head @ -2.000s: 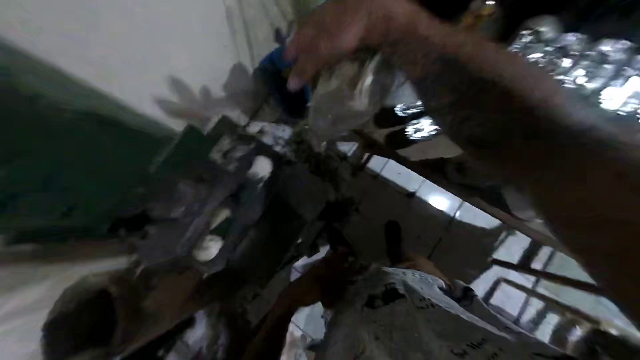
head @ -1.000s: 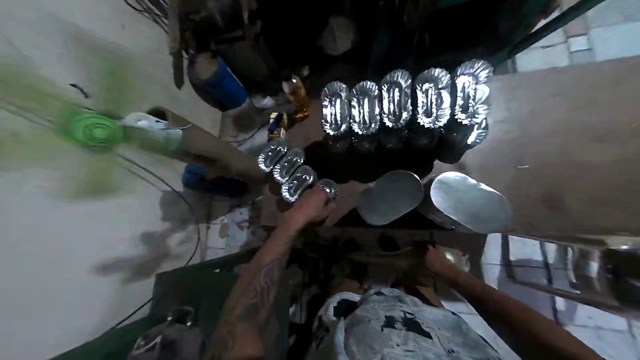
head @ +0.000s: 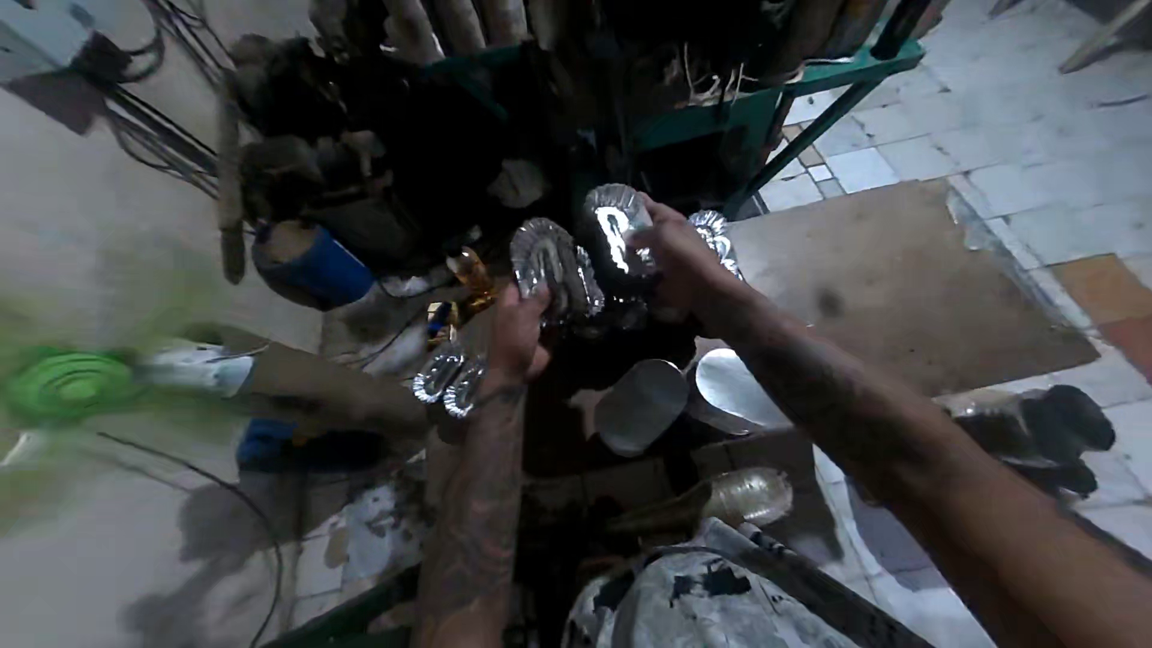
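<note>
Shiny oval metal pieces with fluted rims, like foil moulds, stand in stacks at the middle. My left hand [head: 522, 333] grips a fluted metal piece [head: 540, 247] at the left of the row. Around another fluted metal piece [head: 616, 225], just right of it, my right hand [head: 679, 256] is closed. More fluted pieces [head: 713, 232] show behind my right hand. Below and left of my left hand lie smaller fluted pieces [head: 439, 373]. Two flat oval metal plates or block ends, one grey [head: 641, 408] and one brighter [head: 733, 391], are nearer my body.
A brown board [head: 909, 288] lies at the right on the tiled floor. A green metal frame [head: 810, 85] holds dark items at the top. At the left are a blue container [head: 315, 265] and a spinning green fan [head: 72, 387]. A clear plastic bottle [head: 747, 495] lies near my lap.
My left hand has moved from the small fluted pieces up to the larger row. My right hand has come up from near my lap to the row. The view has shifted.
</note>
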